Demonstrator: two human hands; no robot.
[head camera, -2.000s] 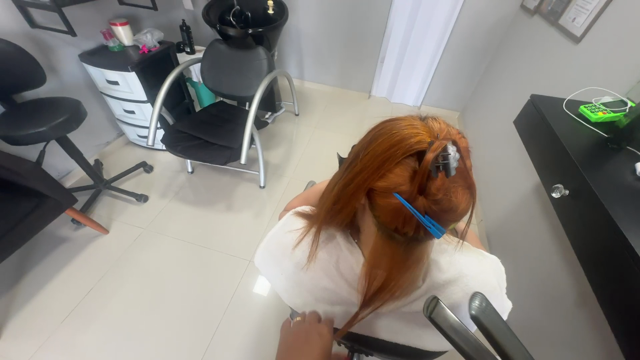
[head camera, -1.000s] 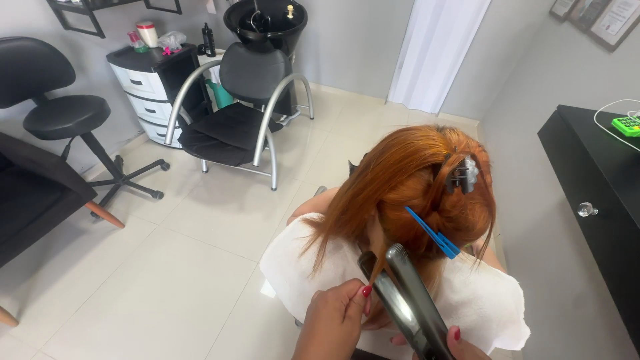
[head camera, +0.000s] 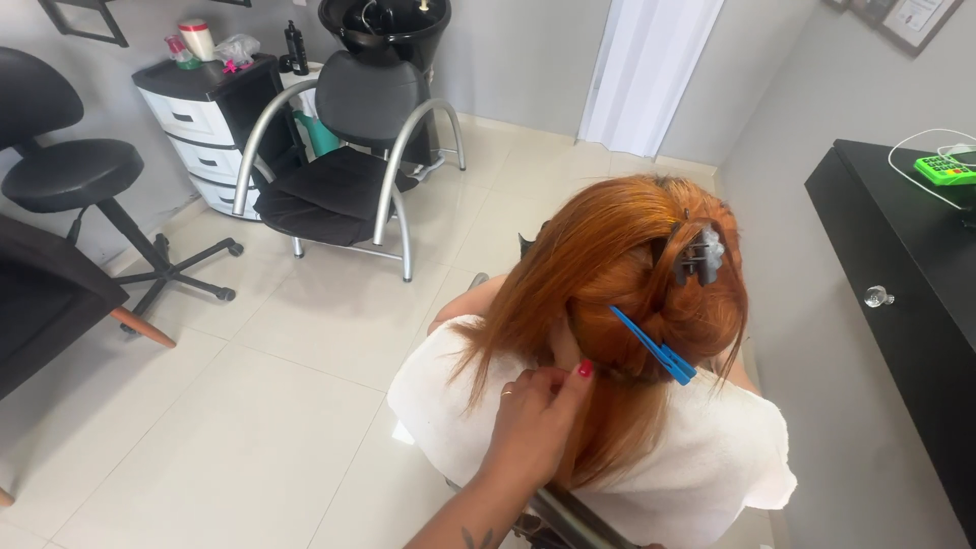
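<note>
A seated person's copper-red hair hangs over a white towel on the shoulders. A dark claw clip holds hair at the crown, and a blue sectioning clip lies slantwise below it. My left hand, with red nails and a ring, is at the nape, its thumb and fingers pinched at the edge of the loose lower hair; whether strands are between them cannot be told. Part of a dark flat iron shows at the bottom edge, below the hair ends. Of my right hand only a sliver may show there.
A black counter with a crystal knob and a green card terminal stands at the right. Toward the back left are a salon chair before a black wash basin, a drawer unit and a wheeled stool.
The flat iron has moved from beside the nape down to the bottom edge. My left hand is now higher, against the hair at the nape.
</note>
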